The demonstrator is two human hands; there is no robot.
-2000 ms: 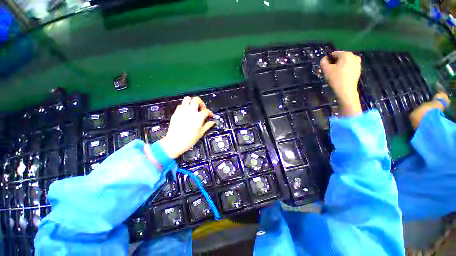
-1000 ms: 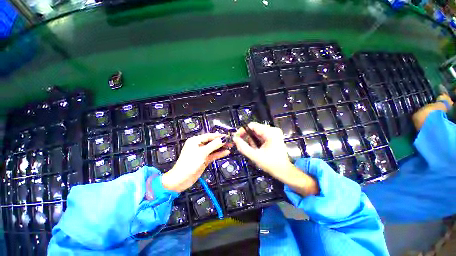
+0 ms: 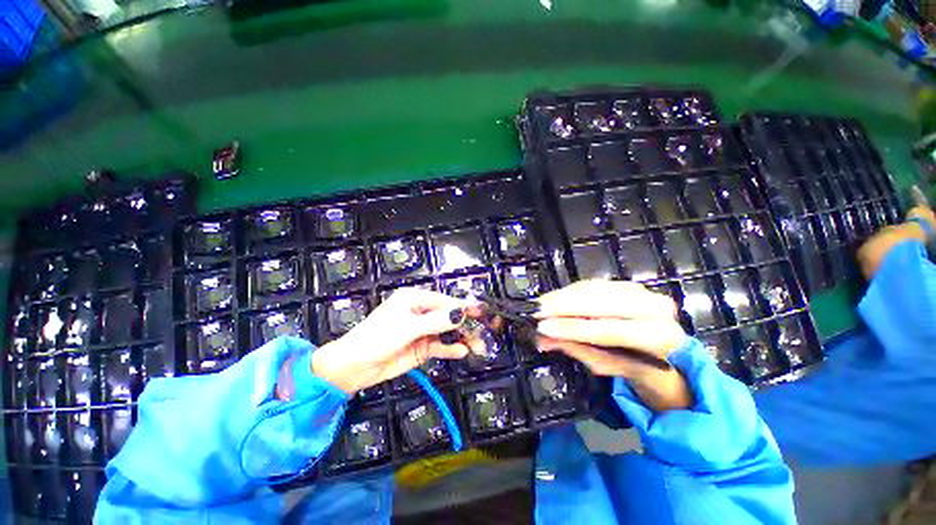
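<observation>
My left hand [image 3: 411, 333] pinches a small dark module [image 3: 467, 320] between thumb and fingers above the centre tray. My right hand [image 3: 606, 323] holds slim dark tweezers [image 3: 505, 306], their tips pointing left and meeting the module; whether they grip a tiny part is too small to tell. The black centre tray [image 3: 452, 207] lies under both hands. Squarish units with grey centres sit in many of its pockets; a pocket just behind my left hand shows a bare shiny floor. My hands hide some pockets.
A loose dark unit [image 3: 227, 160] lies on the green mat [image 3: 369, 133]. A black tray [image 3: 87, 297] is at left. The right tray [image 3: 657, 195] holds small parts in some pockets, with another tray [image 3: 821, 195] beyond. A blue cord [image 3: 438, 408] hangs over the centre tray. Another person's hand [image 3: 891, 244] is at right.
My right hand came from the right tray's far row to my left hand, and now holds the tweezers level. My left hand rose from a pocket with the module, leaving that pocket empty.
</observation>
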